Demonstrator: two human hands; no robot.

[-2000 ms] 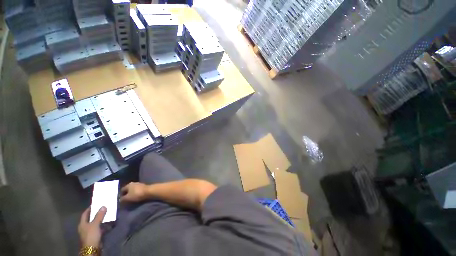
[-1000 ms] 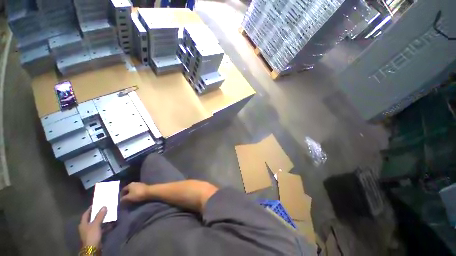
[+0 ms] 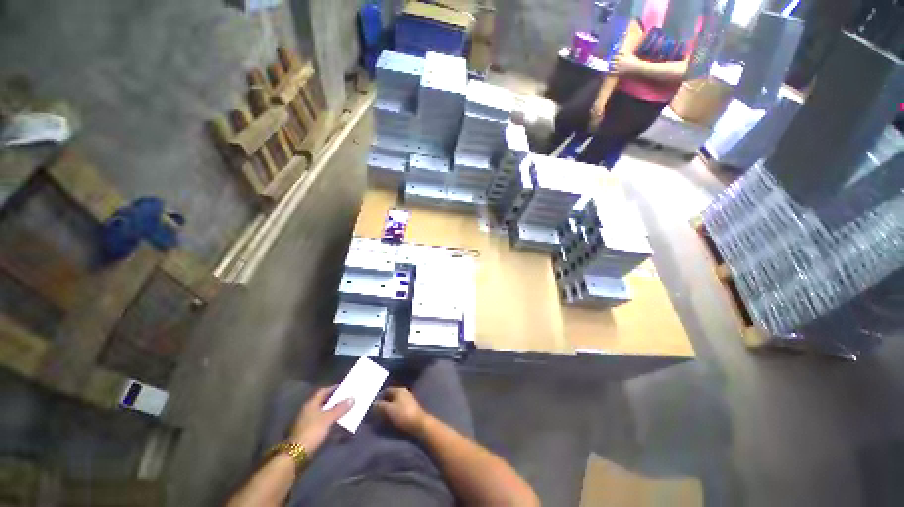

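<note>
My left hand (image 3: 319, 416), with a gold-coloured watch at the wrist, grips a white-looking flat panel (image 3: 360, 395) above my lap, thumb on its face. My right hand (image 3: 399, 408) is just right of the panel with fingers curled; whether it holds something small cannot be told. Overlapping plain-faced folded panels (image 3: 436, 298) lie at the near bench edge, with a small box-like bracket (image 3: 403, 281) among them. A thin bent wire hook (image 3: 465, 253) lies at their far edge. A mobile phone (image 3: 395, 225) with a lit screen is behind them.
Tall stacked channel brackets (image 3: 441, 104) stand on the cardboard-covered bench (image 3: 515, 297). A person (image 3: 659, 74) stands beyond it. Wooden pallets (image 3: 268, 134) lean on the left wall. A wrapped pallet load (image 3: 763, 248) is at right. Torn cardboard (image 3: 634, 487) lies on the floor.
The view has swung left and up, bringing the wall, wooden pallets and a person into sight. The left hand still holds the panel, and the right hand remains beside it.
</note>
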